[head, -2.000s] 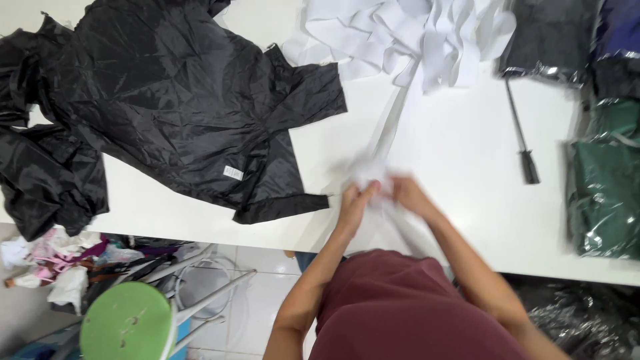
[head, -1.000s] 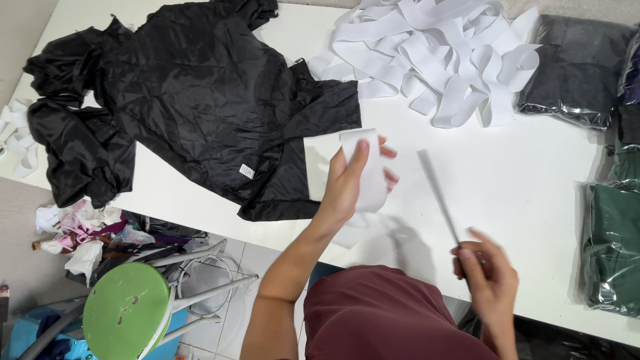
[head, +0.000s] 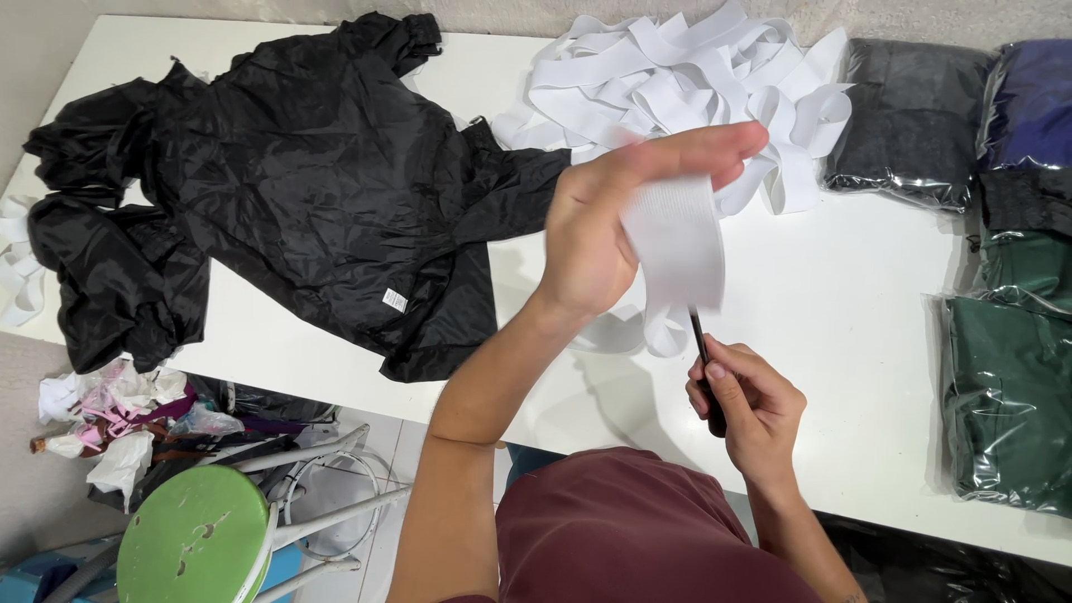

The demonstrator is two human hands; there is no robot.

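Wide white elastic band (head: pixel 680 243) is looped over my left hand (head: pixel 615 209), which is raised above the table with its fingers pointing right; the fingertips are blurred. Below it, my right hand (head: pixel 745 402) grips the dark handle of a thin tool (head: pixel 702 343). The tool's shaft reaches up to the lower edge of the looped band, where its tip is hidden. Behind my left hand lies a loose heap of white elastic band (head: pixel 662 75). A black nylon garment (head: pixel 310 167) with a small white label is spread out to the left.
Bagged folded garments, dark grey (head: pixel 909 117), blue (head: pixel 1030 105) and green (head: pixel 1009 402), line the right side of the white table (head: pixel 871 335). Below the table's front edge at left are a green stool (head: pixel 197 536) and a pile of scraps (head: pixel 126 419).
The tool lay on the table two seconds ago and is now in my right hand. My right hand has moved up and left toward the band, while my left hand has the band looped over it.
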